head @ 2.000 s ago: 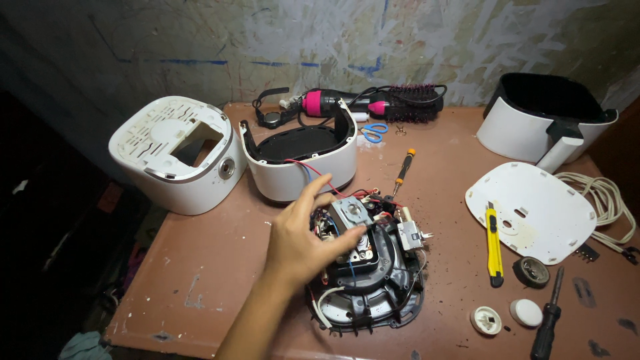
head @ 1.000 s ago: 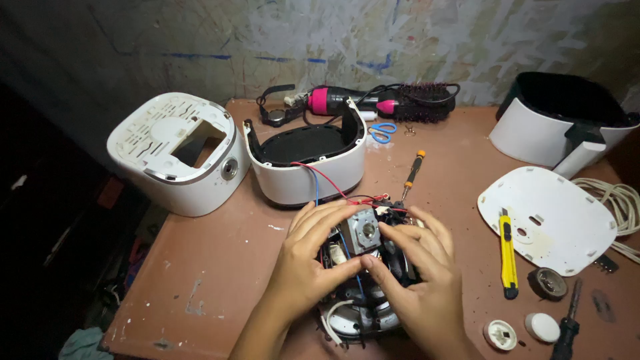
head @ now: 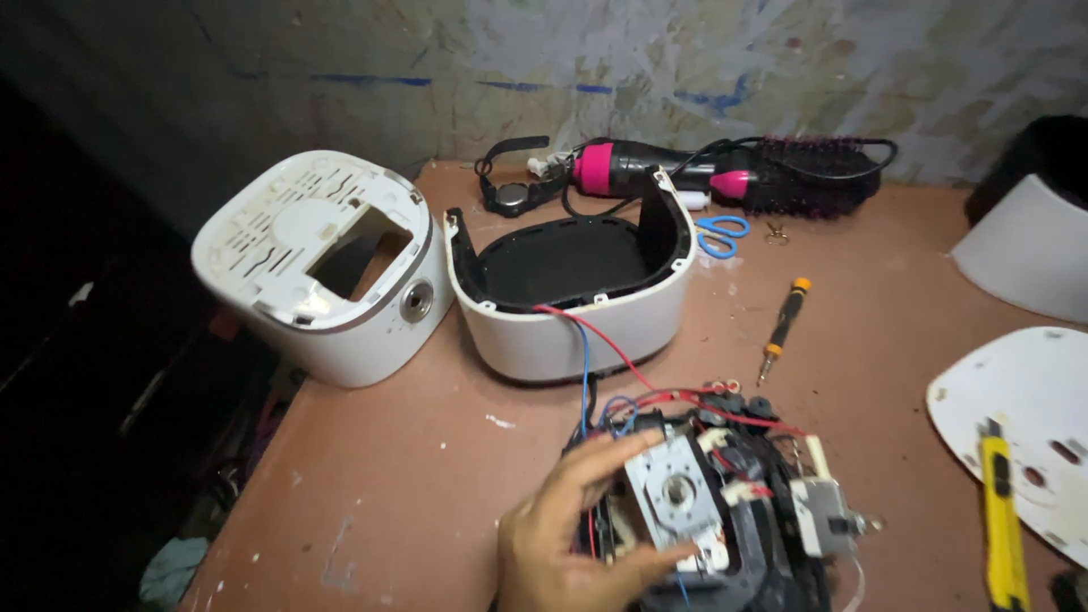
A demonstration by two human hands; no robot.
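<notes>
My left hand [head: 578,527] grips a metal motor [head: 677,491] between thumb and fingers, on top of a black appliance assembly [head: 756,535] at the bottom centre. Red and blue wires [head: 608,344] run from the assembly to a white housing [head: 578,348] with a black inside, just behind it. On the assembly's right side sits a small metal part with a shaft [head: 823,514], probably a timer switch. A screwdriver with an orange and black handle [head: 786,323] lies behind the assembly. My right hand is out of view.
A slotted white housing [head: 374,340] stands at the left edge of the brown table. Farther back lie a wristwatch [head: 512,198], a hot-air brush [head: 663,170] and blue-handled scissors [head: 721,234]. To the right are a white plate [head: 969,382], a yellow utility knife [head: 1003,518] and a white container [head: 1020,246].
My right hand, on the motor and assembly one second ago, has left the view. My left hand stays on the motor. The view has shifted so the right-side items sit partly outside it.
</notes>
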